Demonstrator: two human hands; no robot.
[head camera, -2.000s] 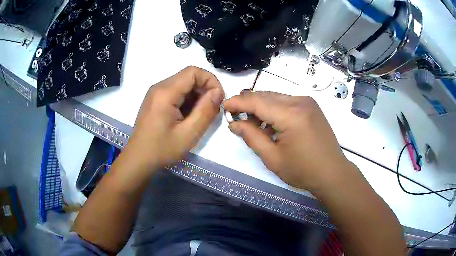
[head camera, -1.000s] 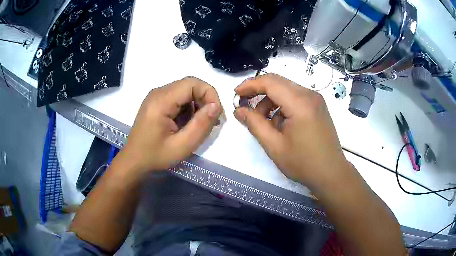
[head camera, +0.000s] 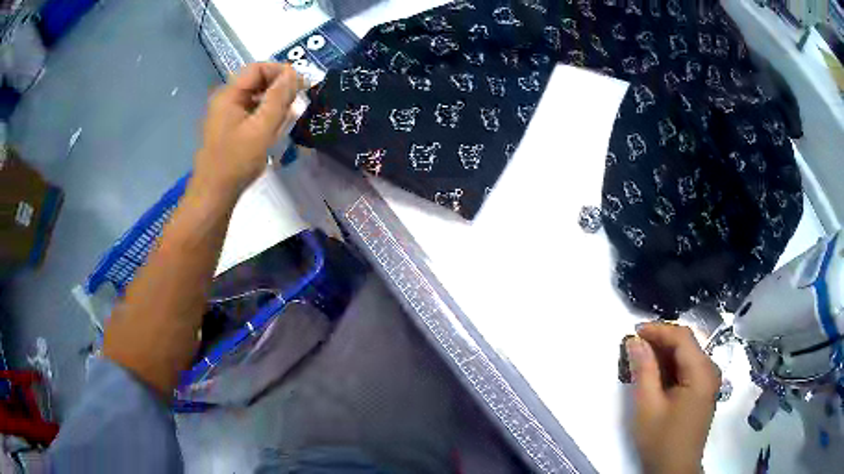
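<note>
My right hand (head camera: 676, 389) pinches a small dark, shiny round bobbin case (head camera: 627, 359) above the white table, beside the machine. My left hand (head camera: 242, 125) is raised at the table's left edge, with thumb and fingertips together; whether it holds thread is too small to tell. A separate round metal bobbin (head camera: 589, 218) lies on the table between two parts of the black printed garment piece (head camera: 426, 120). The bunched part of this cloth (head camera: 703, 185) lies near the machine.
The white sewing machine head (head camera: 796, 301) is at the right edge. A ruled strip (head camera: 435, 319) follows the table's front edge. A blue mesh basket (head camera: 143, 241) and a dark blue-rimmed container (head camera: 268, 324) are below left. A panel with round white marks (head camera: 315, 44) is behind the cloth.
The view has turned left. My left hand has moved away from my right hand, out to the table's left side. My right hand still holds the small round part.
</note>
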